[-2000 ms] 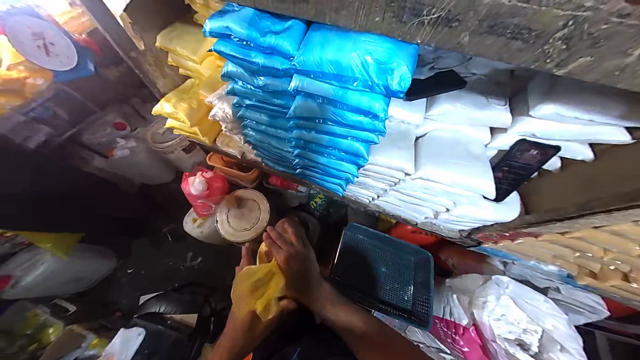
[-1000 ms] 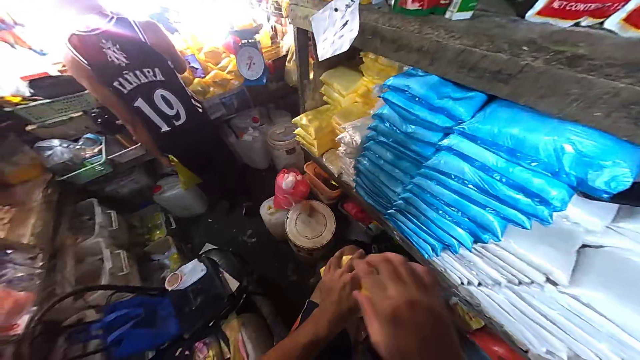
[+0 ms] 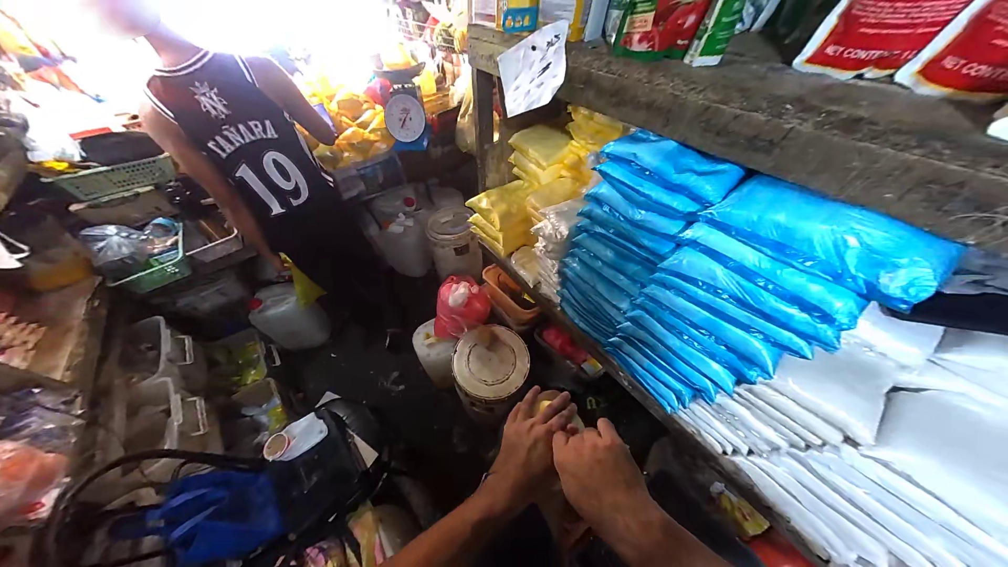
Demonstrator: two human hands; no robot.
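Observation:
Low in the head view, my left hand [image 3: 529,441] and my right hand [image 3: 600,466] meet, fingers touching. A small part of a yellow plastic bag [image 3: 545,405] shows among the left fingers; the rest is hidden. My right hand is curled beside it, its fingertips out of sight. Just beyond the hands stands a round lidded bucket [image 3: 491,362], with a red plastic bag [image 3: 461,305] behind it. To the right, a shelf holds stacked blue plastic packs [image 3: 709,276], white packs [image 3: 835,394] and yellow packs [image 3: 504,209].
At the left, a person in a dark sleeveless jersey [image 3: 264,157] stands facing away, holding something yellow. A dial scale [image 3: 405,118] is behind. White jugs [image 3: 290,315], crates [image 3: 161,268] and a blue bag [image 3: 216,508] crowd the left. A wooden beam [image 3: 732,134] crosses the upper right.
The view has swung up and left, bringing the person into sight. Two seconds ago a large part of the yellow bag hung from my hands; now only a little shows between the fingers.

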